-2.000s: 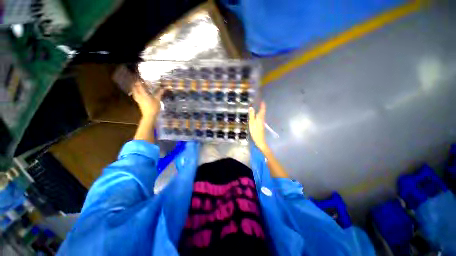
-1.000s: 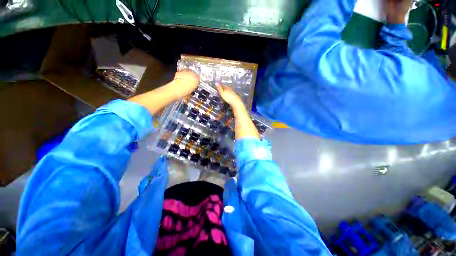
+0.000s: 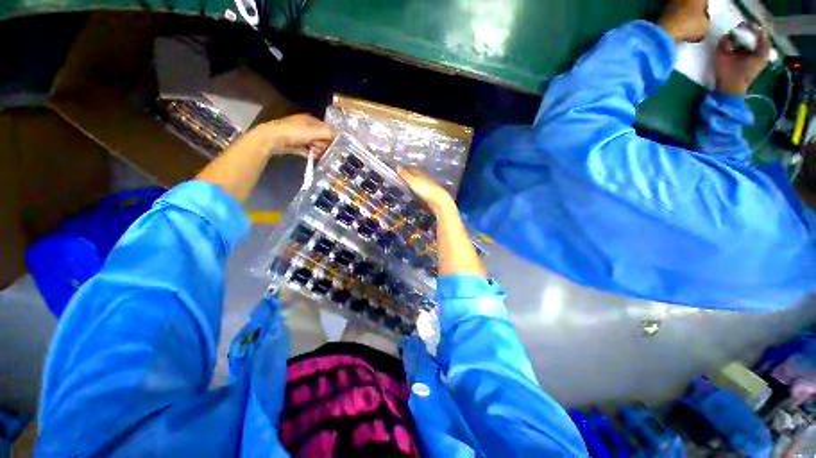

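A clear blister tray (image 3: 362, 228) filled with rows of black modules joined by orange strips is tilted in front of my body. My left hand (image 3: 300, 134) grips its upper left corner. My right hand (image 3: 429, 192) holds its upper right edge, with the fingertips near the tray's top. Several tray layers seem to lie together, but I cannot tell how many. Behind it, a shiny clear ribbed tray (image 3: 412, 134) lies on a brown carton (image 3: 461, 130) below the bench edge.
Another person in a blue smock (image 3: 617, 170) sits at the right by the green bench (image 3: 429, 36). An open carton (image 3: 116, 116) with filled trays stands at the left. A blue stool (image 3: 67, 268) is at the left; more blue stools (image 3: 725, 416) are at the lower right.
The filled tray was held level over a foil-like shiny surface, then turned tilted. Since one second ago my left hand has moved left to its corner, and my right hand slightly right and down.
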